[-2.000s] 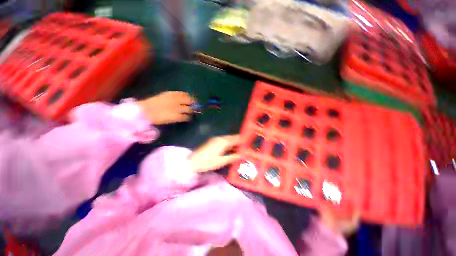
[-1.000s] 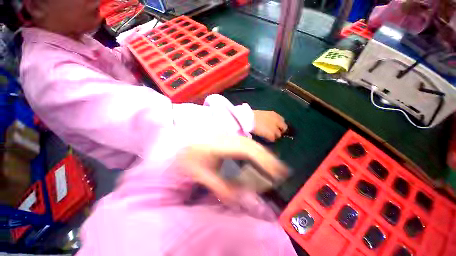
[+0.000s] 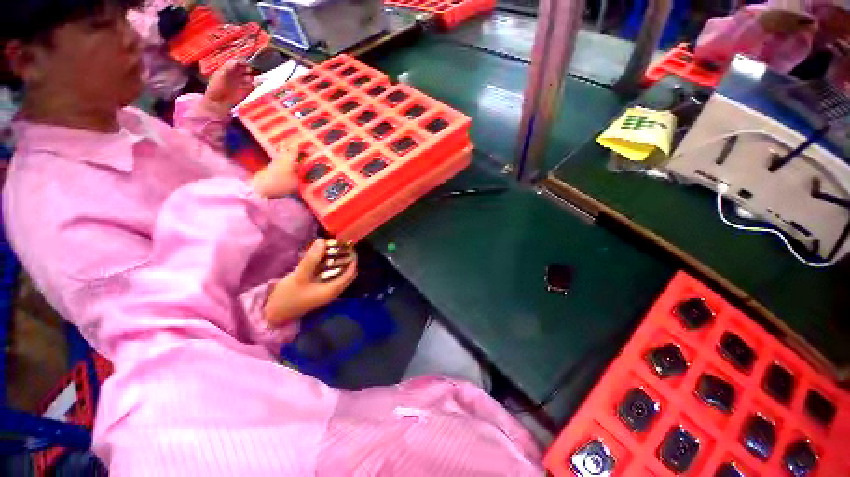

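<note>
My left hand (image 3: 312, 284) appears to be the one low at centre left, its wrist to the left. Its fingers are closed around several small metallic watch bodies (image 3: 334, 259), seen edge-on. My right hand is out of the picture. A red-orange tray (image 3: 608, 401) lies at the lower right, cut off by the edge. Its square pockets hold black watch bodies (image 3: 716, 391); the one in the nearest corner (image 3: 592, 458) shines silvery. A single dark watch body (image 3: 559, 278) lies loose on the green mat.
A person in pink (image 3: 84, 205) sits at my left, one hand on stacked red-orange trays (image 3: 401, 191). A metal upright (image 3: 550, 93) stands behind the mat. Beyond the bench's brown edge are a beige box (image 3: 746, 168) with a white cable and a yellow bag (image 3: 638, 132).
My left hand has moved left, away from the tray. My right hand has left the tray's edge and the picture. The neighbour's hand has withdrawn from the mat. The view has turned left.
</note>
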